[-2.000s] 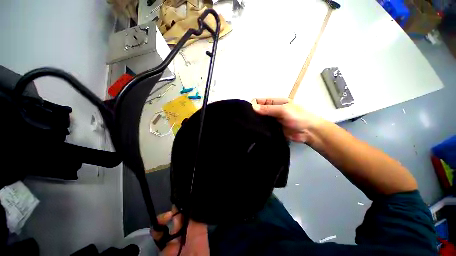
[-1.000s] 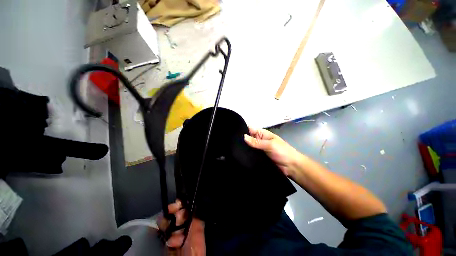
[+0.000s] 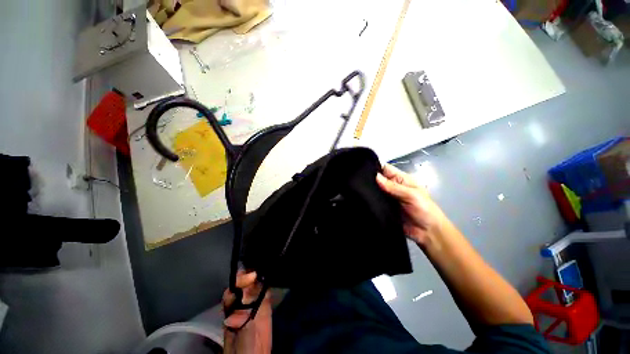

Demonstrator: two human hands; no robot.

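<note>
A black garment point(image 3: 331, 228), perhaps trousers, is bunched in front of me above my lap. My right hand point(image 3: 407, 200) grips its upper right edge, thumb on the near side. My left hand point(image 3: 247, 311) is at the bottom centre, closed around one end of a black plastic hanger point(image 3: 238, 180) and touching the garment's lower left edge. The hanger stands up over the garment, its hook to the upper left and its straight bar crossing in front of the cloth. The garment's underside is hidden.
A white table point(image 3: 304, 62) holds a wooden stick point(image 3: 381, 69), a grey block point(image 3: 423, 99), yellow card point(image 3: 202, 157), tan cloth point(image 3: 214, 17) and a white box point(image 3: 135, 59). A red stool point(image 3: 566, 314) and a blue crate point(image 3: 587, 173) stand at right. Dark cloth hangs at left.
The hanger and garment have shifted to the right in view and the hanger has tilted rightward. Both hands keep their hold. The view has turned, so the table appears further left.
</note>
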